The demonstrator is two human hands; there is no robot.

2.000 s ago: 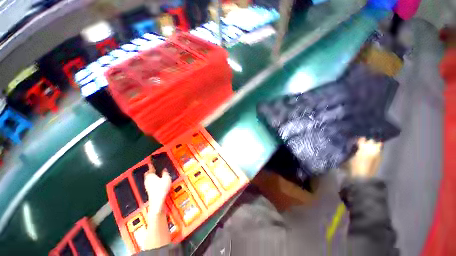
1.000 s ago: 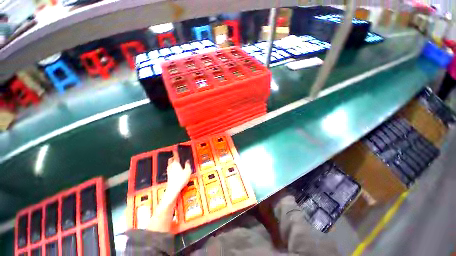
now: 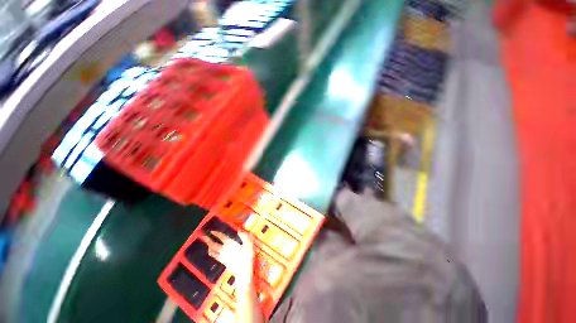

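A red phone tray (image 3: 165, 276) lies tilted in view on the green bench. Several open phones (image 3: 282, 239) show orange-yellow insides. Black covers (image 3: 188, 284) fill three slots of the upper-left row. My left hand (image 3: 232, 252) is over the tray, fingers apart, fingertips at the third black cover (image 3: 221, 228); exact contact is blurred. My right hand cannot be made out surely; a small pale blur shows by the cartons at the right.
A tall stack of red trays (image 3: 221, 142) stands behind the tray. Cartons (image 3: 404, 112) with black blister trays (image 3: 414, 70) stand below the bench's right edge. A yellow floor line (image 3: 421, 189) and a large red surface (image 3: 546, 158) are at the right.
The view has swung and tilted to the right; the left-hand finished tray has left the picture. My left hand stays at the third black cover, its fingers more spread. The earlier lifted blister tray is no longer raised.
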